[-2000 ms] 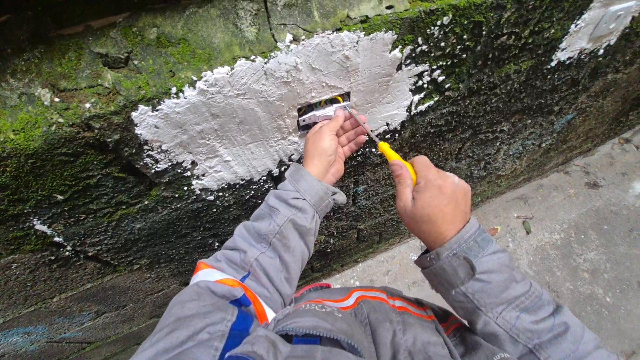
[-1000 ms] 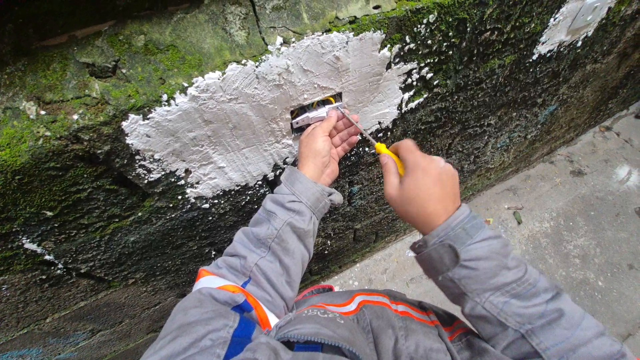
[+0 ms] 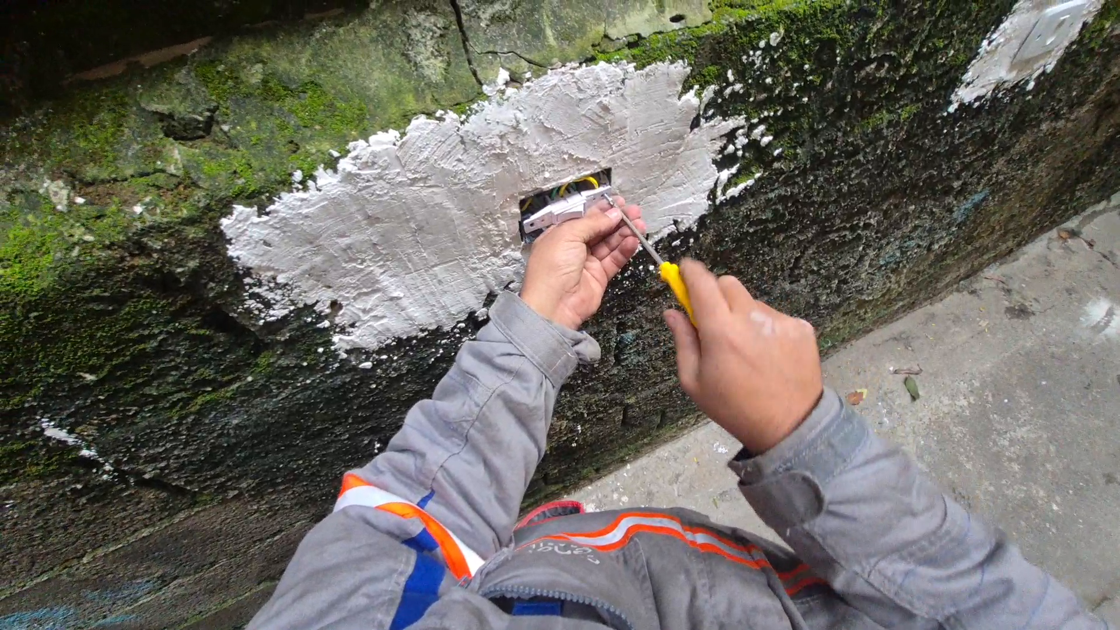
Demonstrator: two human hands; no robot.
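My right hand [image 3: 752, 359] is closed around the yellow handle of a screwdriver [image 3: 678, 289]. The screwdriver's metal shaft points up and left, its tip at the right end of a white electrical fitting [image 3: 567, 208]. My left hand [image 3: 582, 262] holds that fitting from below, thumb near the tip. The fitting sits tilted at the opening of a rectangular wall box [image 3: 527, 205], where a yellow wire [image 3: 577, 185] and darker wires show behind it. White plaster [image 3: 420, 210] surrounds the box. My fingers hide part of the fitting, and the screw itself is too small to make out.
A mossy, cracked masonry wall [image 3: 262, 96] spans the view. At the upper right, a white wall plate [image 3: 1050, 31] sits in another plaster patch. The concrete ground [image 3: 989, 420] runs along the wall's foot, with a green leaf [image 3: 912, 388] and small debris on it.
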